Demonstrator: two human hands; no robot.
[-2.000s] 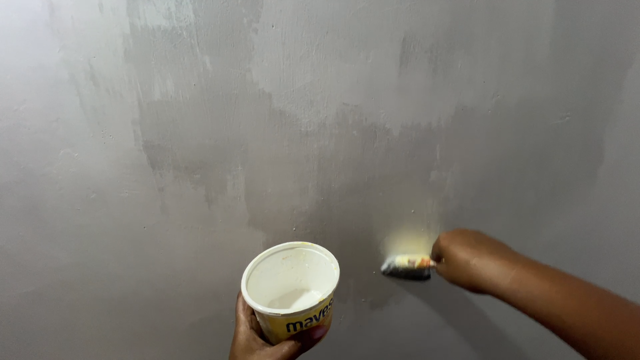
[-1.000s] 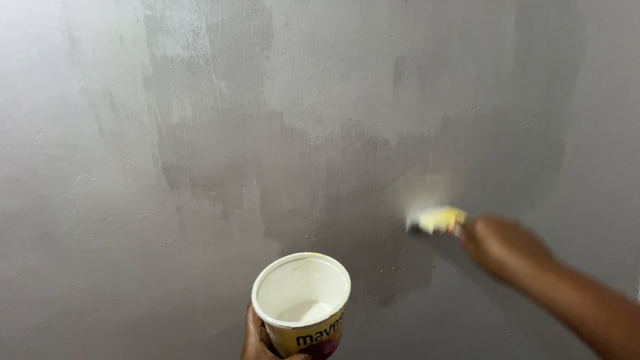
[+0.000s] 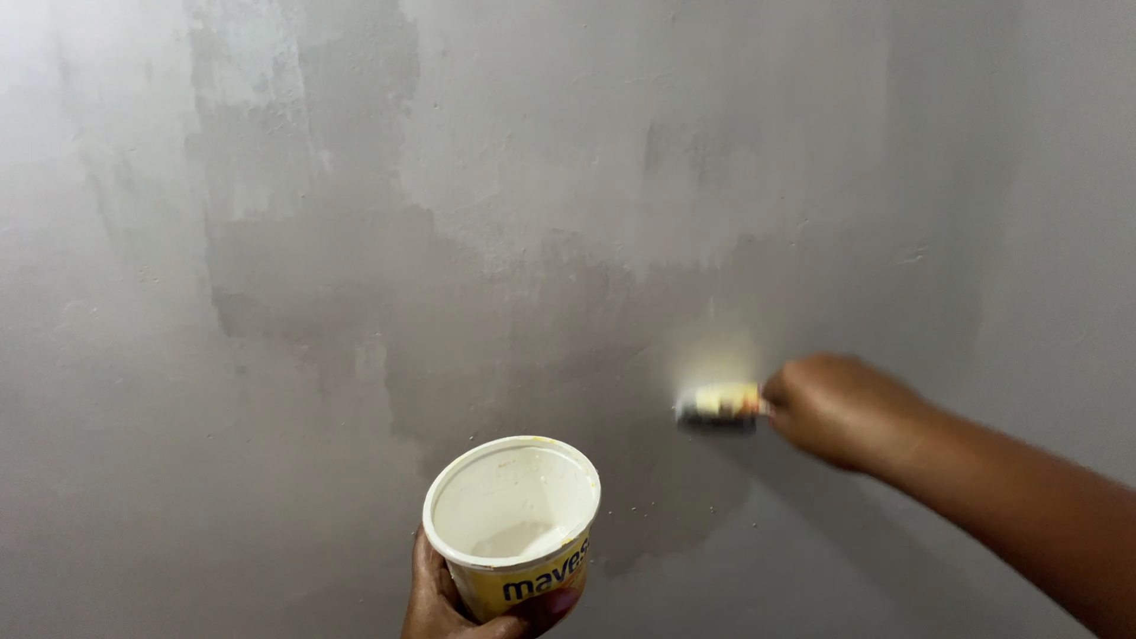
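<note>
My left hand point(image 3: 470, 603) grips a yellow and white plastic tub point(image 3: 512, 524) from below, at the bottom middle of the view. The tub is tilted so its inside shows, with some pale liquid at the bottom. At the right, my right hand point(image 3: 830, 408) is closed on the handle of a paintbrush point(image 3: 721, 406), blurred by motion. Its bristles point left, at or close to the grey wall point(image 3: 568, 355); contact is not plain. Darker, wet-looking patches spread around the brush and above the tub.
The grey wall fills the view behind both hands, with lighter and darker patches and uneven edges. Small drops point(image 3: 643, 509) dot it to the right of the tub. My right forearm casts a shadow on its lower right part.
The brush in my right hand has moved down the wall since one second ago. The dark patch right of the tub reaches lower and farther right than two seconds ago.
</note>
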